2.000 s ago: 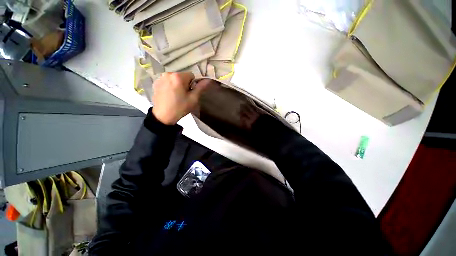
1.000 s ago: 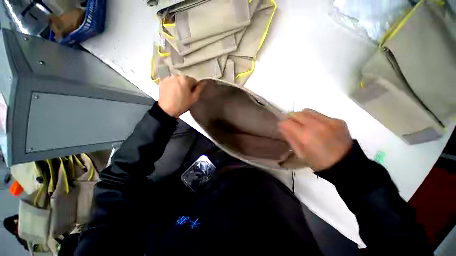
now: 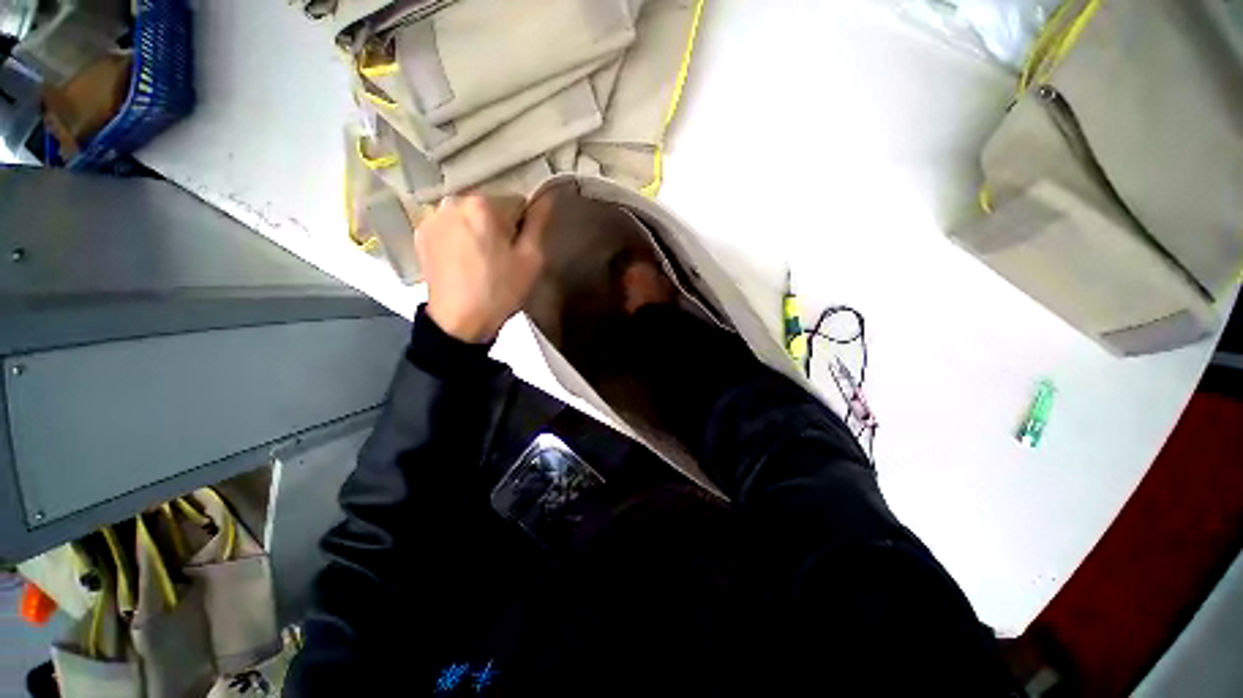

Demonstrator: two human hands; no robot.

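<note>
A beige-grey bag body (image 3: pixel 709 280) lies open at the table edge and over my lap, its mouth towards me, with a darker lining inside. My left hand (image 3: pixel 470 266) grips the rim of the mouth at its left end. My right hand (image 3: pixel 643 284) is inside the bag, its sleeve filling the mouth; only part of the hand shows, in shadow, and its fingers are not clear. Right of the bag lie a yellow-green-handled tool (image 3: pixel 792 316) with a thin tip and pinkish snips (image 3: pixel 855 400) beside a looped black cord.
Stacked bag pieces (image 3: pixel 532 82) with yellow edges lie beyond my left hand. Fuller bags (image 3: pixel 1091 246) lie at the far right near clear plastic (image 3: pixel 1002 27). A green small tool (image 3: pixel 1037 415) lies at right. A grey cabinet (image 3: pixel 191 409) and blue basket (image 3: pixel 161 82) stand left.
My right hand has moved from the bag's right rim into its mouth. My left hand still holds the left end. The snips and yellow-green tool now show beside the bag.
</note>
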